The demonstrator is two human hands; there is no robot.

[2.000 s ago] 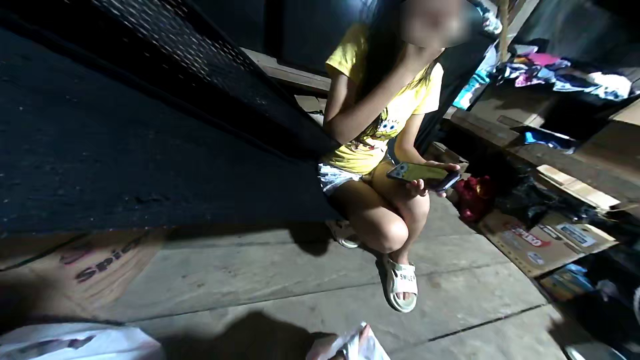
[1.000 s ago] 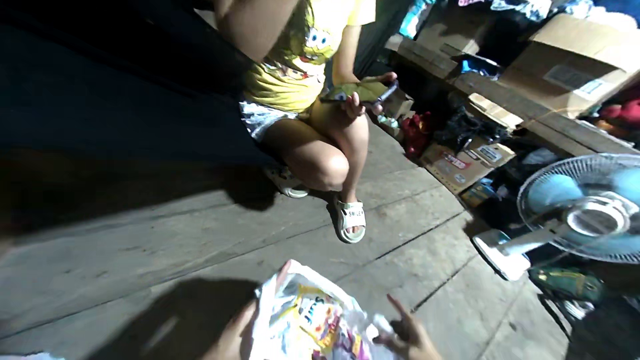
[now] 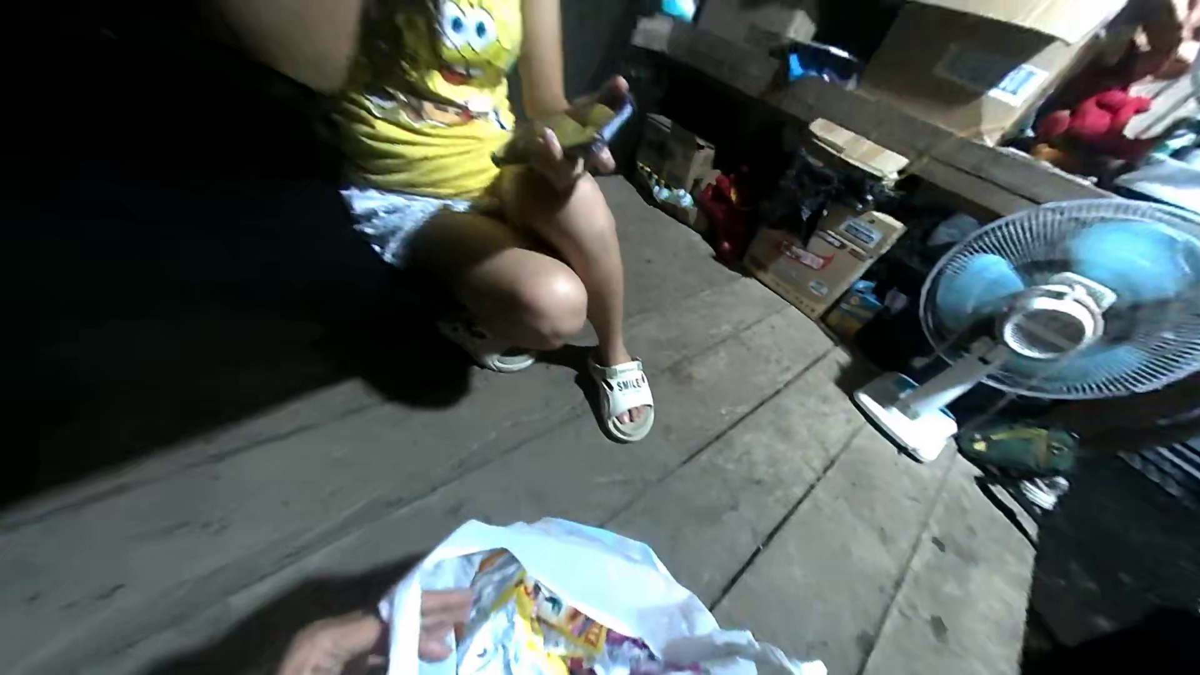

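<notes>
A white plastic bag (image 3: 600,572) stands with its mouth open at the bottom middle of the view. Colourful printed packets (image 3: 553,623) lie inside it. My left hand (image 3: 375,637) is at the bag's left rim, with its fingers over the edge and inside the mouth; the rim passes between the fingers and the palm. My right hand is not visible. The lower right part of the bag runs out of the frame.
A person in a yellow shirt squats ahead, holding a phone (image 3: 609,127), with white slide sandals (image 3: 626,398) on the plank floor (image 3: 750,487). An electric fan (image 3: 1050,319) stands at right. Cardboard boxes (image 3: 816,258) line the back right; dark cloth hangs at left.
One second ago both my hands were beside the bag; now only the left shows. The view has swung down and to the right since two seconds ago, bringing the fan into sight.
</notes>
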